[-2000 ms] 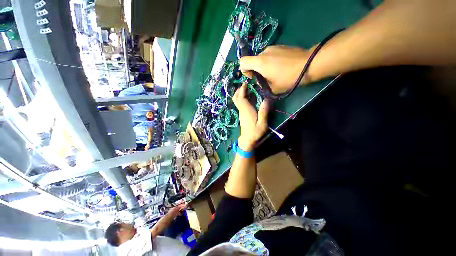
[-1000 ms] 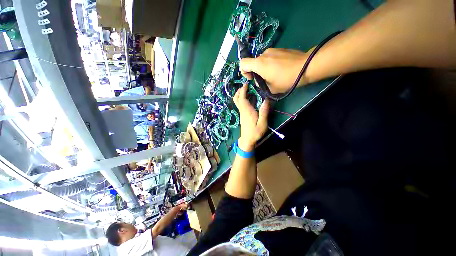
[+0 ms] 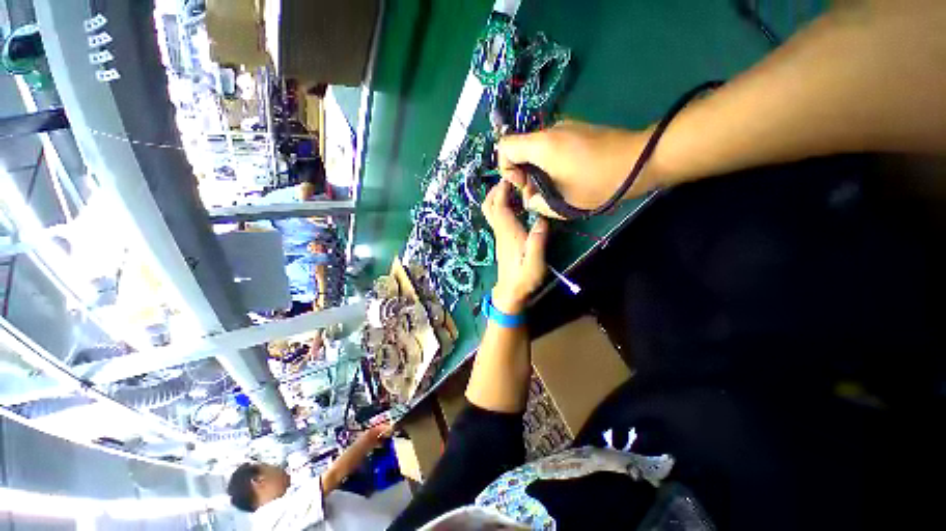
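My right hand [image 3: 565,164] is closed around a dark soldering iron [image 3: 500,120]; its black cord loops over the wrist. My left hand [image 3: 513,247], with a blue wristband, is just below it, thumb and fingers around a green ring circuit board that is mostly hidden between the hands. A white lead with a pale connector [image 3: 565,280] and a thin red wire trail from it. The fingers of both hands are very close together; whether the tip touches the board cannot be told. More green ring boards [image 3: 458,274] with tangled leads lie beside my hands on the green bench.
A cardboard tray [image 3: 427,330] of round wound stators stands on the bench beyond the boards. Open cardboard boxes [image 3: 576,375] are below the bench edge, one holding stators. A person in white [image 3: 322,505] reaches toward the bench; others are farther off. Two ring boards [image 3: 546,73] lie near the iron.
My right hand has moved slightly down toward my left hand, and the iron has shifted with it. My left fingers have drawn in a little. The white lead has swung slightly.
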